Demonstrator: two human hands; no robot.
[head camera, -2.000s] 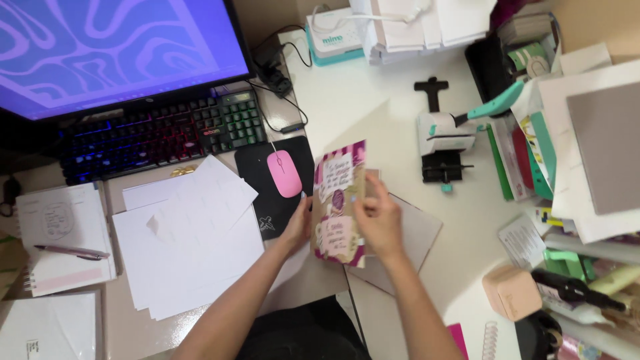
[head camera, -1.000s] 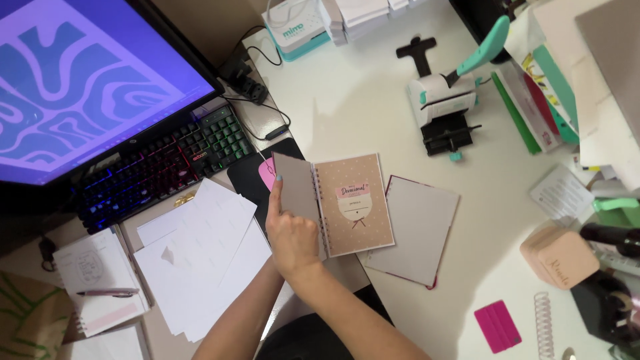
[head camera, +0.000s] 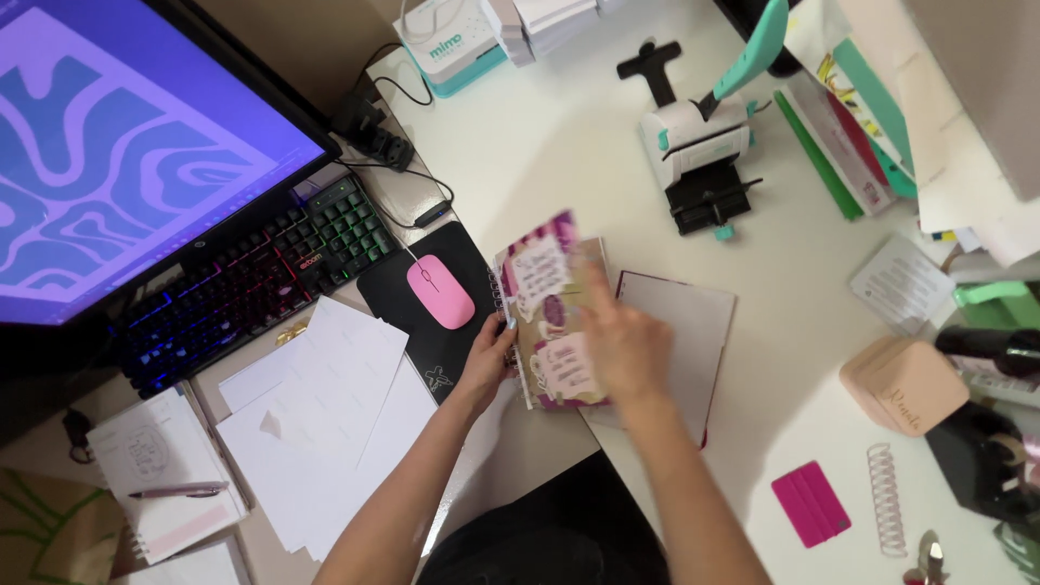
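Observation:
A spiral-bound notebook (head camera: 540, 325) with a purple, gold and pink printed cover page lies in front of me, its coil along the left edge. My left hand (head camera: 487, 357) grips that coiled edge near its lower half. Over the right side of the cover is my right hand (head camera: 626, 341), blurred, with a finger extended along the page; whether it touches the page cannot be told. A loose grey cover board (head camera: 691, 349) with a dark edge lies flat to the right, partly behind my right hand.
A pink mouse (head camera: 441, 291) rests on a black pad beside the keyboard (head camera: 268, 276). Loose white papers (head camera: 325, 414) lie left. A white punching tool (head camera: 699, 146) stands beyond the notebook. A magenta scraper (head camera: 811, 504) and a loose spiral coil (head camera: 886, 500) lie right.
One second ago the notebook lay open at a brown page with a hand pointing over its left side. Now the printed cover faces up, and my right hand is over its right side.

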